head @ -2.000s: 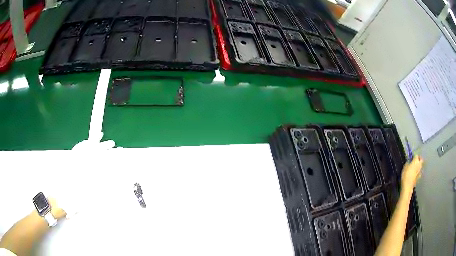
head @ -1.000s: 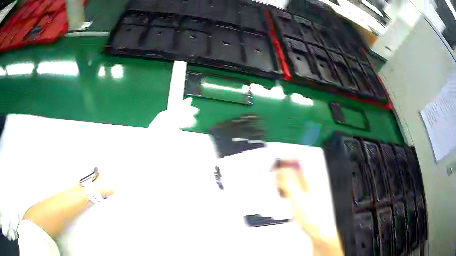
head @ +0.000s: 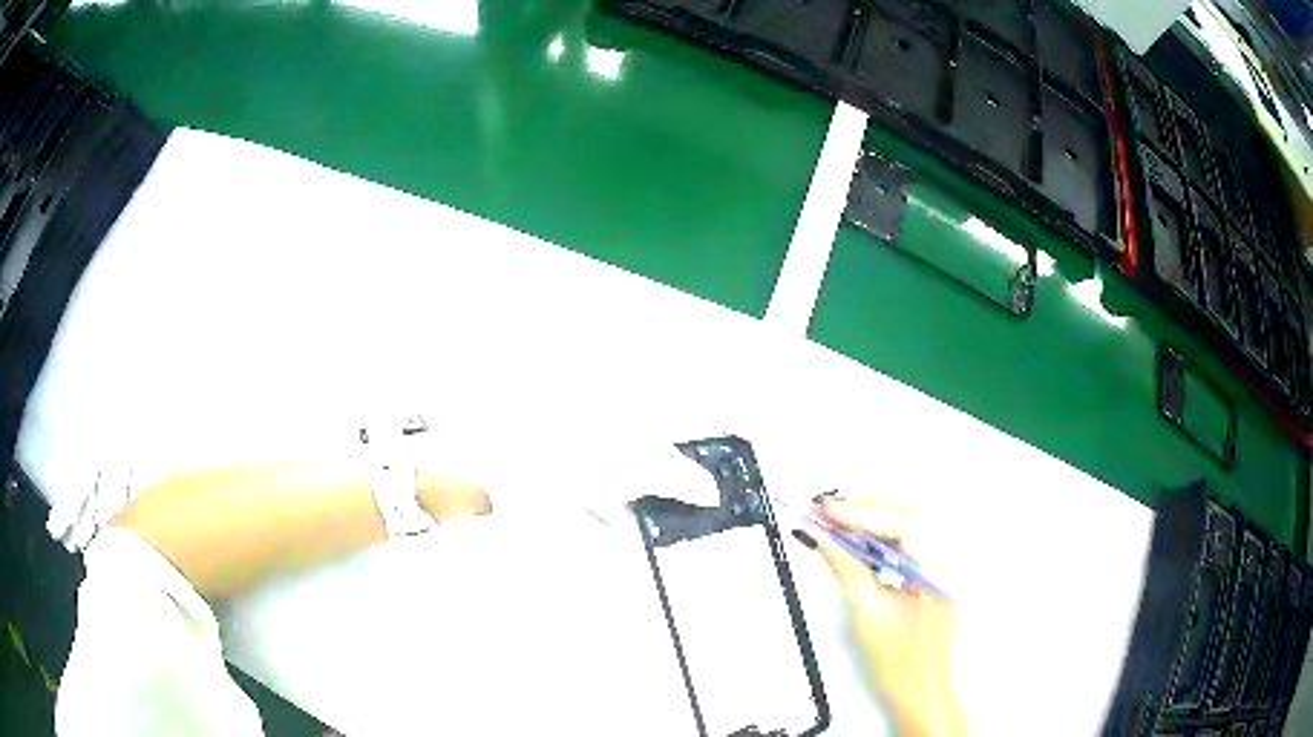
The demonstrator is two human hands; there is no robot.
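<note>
A black phone middle frame lies over the white mat in front of me, its solid end up and its large window towards me. My left hand, in a white glove that fades into the mat, covers part of the frame's upper left and seems to grip it there. My right hand is at the frame's right and holds a slim purple-blue tool. Its tip is near the frame's solid end; whether they touch is unclear.
Two more frames lie on the green surface, one beside the white strip and one farther right. Black trays stand at the back, the right and the left. A red tray edge shows between the back trays.
The view has swung left and down. The dark frame now lies before me under my left glove. My right hand has come from the right-hand tray to the frame, still with the tool.
</note>
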